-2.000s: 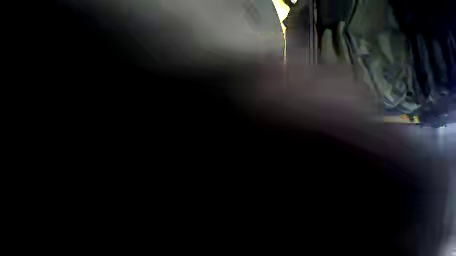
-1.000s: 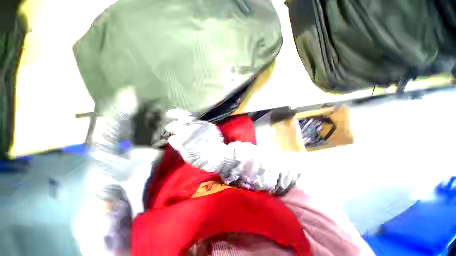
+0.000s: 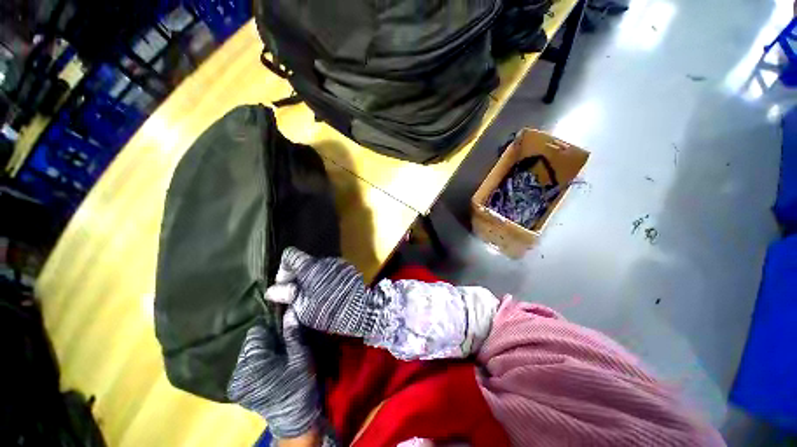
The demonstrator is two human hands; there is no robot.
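A dark olive backpack (image 3: 214,253) lies on the yellow wood-look table (image 3: 114,253), its plain outer face to the left and a dark zipper edge running down its right side. My right hand (image 3: 325,292), in a grey striped glove, pinches the bag's near right edge. My left hand (image 3: 278,380), gloved the same way, holds the edge just below it, its thumb up beside the right hand's fingers. The two hands are close together. What lies between the fingertips is too small to tell.
A stack of dark backpacks (image 3: 393,70) stands at the table's far end. An open brown carton (image 3: 501,234) with dark tangled strips is on the grey floor at the right. Blue bins (image 3: 769,340) are at the right edge. A dark pile shows at the lower left.
The view was dark and blurred, then bright and blurred; now it is sharp and turned. The backpack now appears further left, and both hands are close together on its edge.
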